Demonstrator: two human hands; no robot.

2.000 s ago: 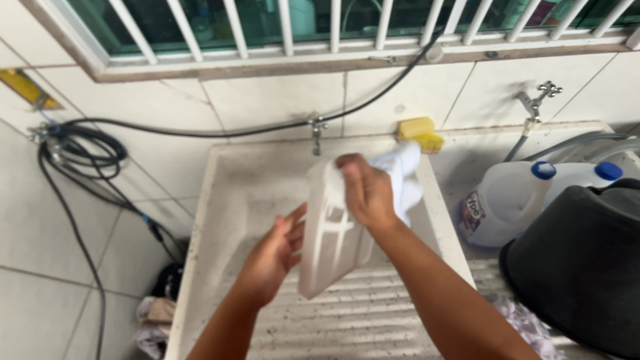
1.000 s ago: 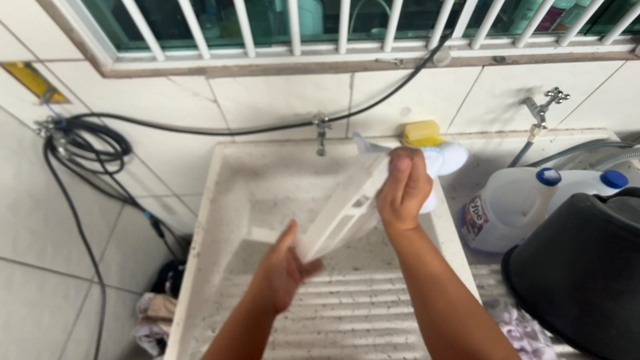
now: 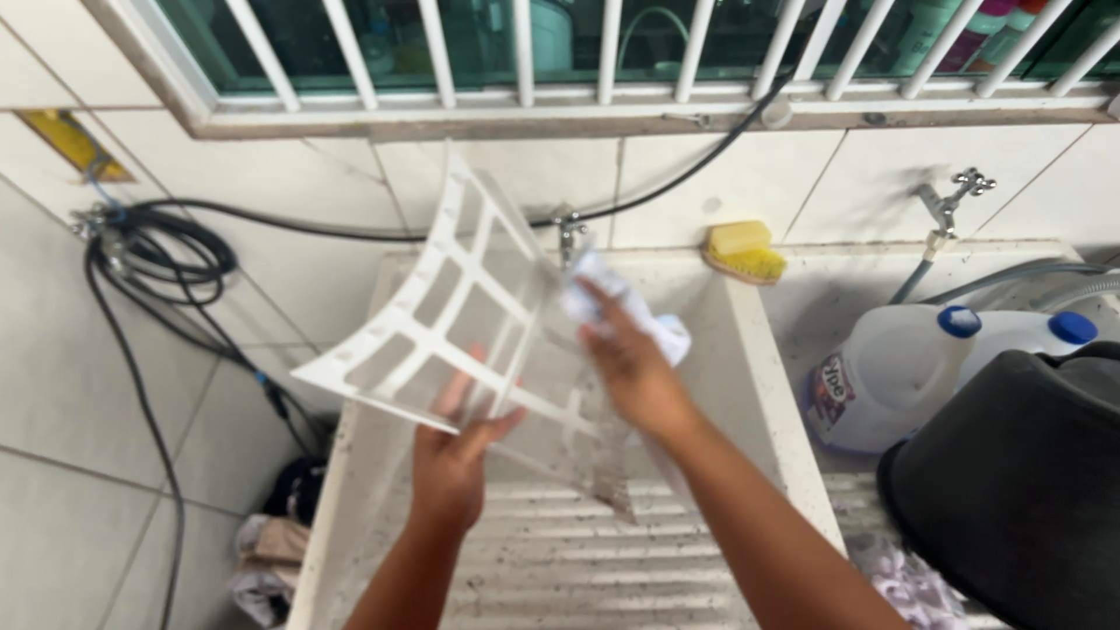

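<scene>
A curved mesh filter panel with a white plastic grid frame (image 3: 472,350) is held tilted above a pale laundry sink (image 3: 792,420) with a ribbed washboard slope. My left hand (image 3: 455,455) grips the panel's lower edge, its thumb on the near side and some fingers showing through the mesh. My right hand (image 3: 630,359), blurred, holds a white and pale blue cloth (image 3: 604,284) at the panel's right side; whether the cloth touches the mesh cannot be told. Behind the panel a small metal tap (image 3: 569,232) is on the tiled wall.
A yellow soap bar (image 3: 739,238) rests on a yellow-bristled brush (image 3: 745,262) at the sink's back rim. To the right are plastic jugs (image 3: 884,376), a black bucket (image 3: 1006,481) and another tap (image 3: 949,201). A coiled black hose (image 3: 175,254) hangs left; a barred window is above.
The panel has turned from nearly edge-on to show its broad gridded face, and reaches farther left. My right hand, with the cloth, has shifted relative to the panel.
</scene>
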